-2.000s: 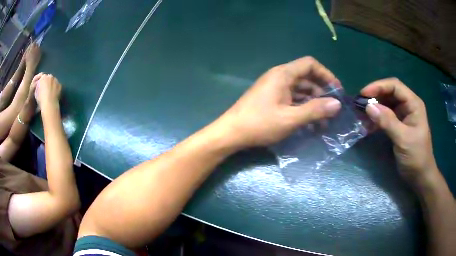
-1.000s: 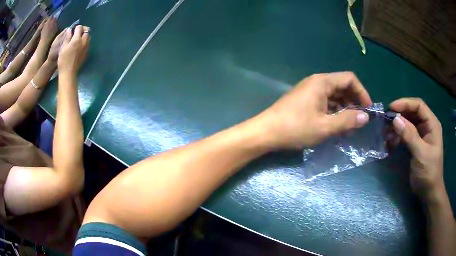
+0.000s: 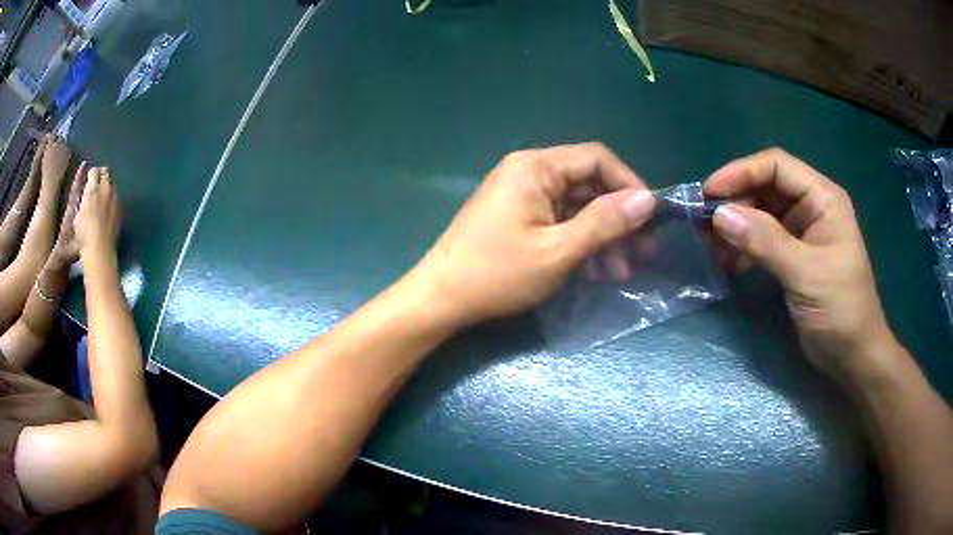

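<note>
A clear zip-lock bag [image 3: 669, 282] hangs between my two hands above the glossy dark green table [image 3: 387, 136]. My left hand [image 3: 554, 225] pinches its top edge between thumb and fingers. My right hand [image 3: 799, 235] pinches a small black part [image 3: 715, 206] at the bag's upper right corner. Most of the part is hidden by my right fingertips. I cannot tell how far it is inside the bag.
A brown carton [image 3: 805, 57] stands at the far right edge, with a yellow-green strip [image 3: 631, 42] beside it. Shiny bagged parts [image 3: 930, 204] lie at right. Other people's hands [image 3: 96, 214] and arms are at left, near a clear bag [image 3: 153, 65] and a blue item [image 3: 73, 78].
The view has shifted, bringing more of the bag pile and carton into sight. The white-ended black part has gone from clearly visible to mostly covered by my right fingertips at the bag's corner.
</note>
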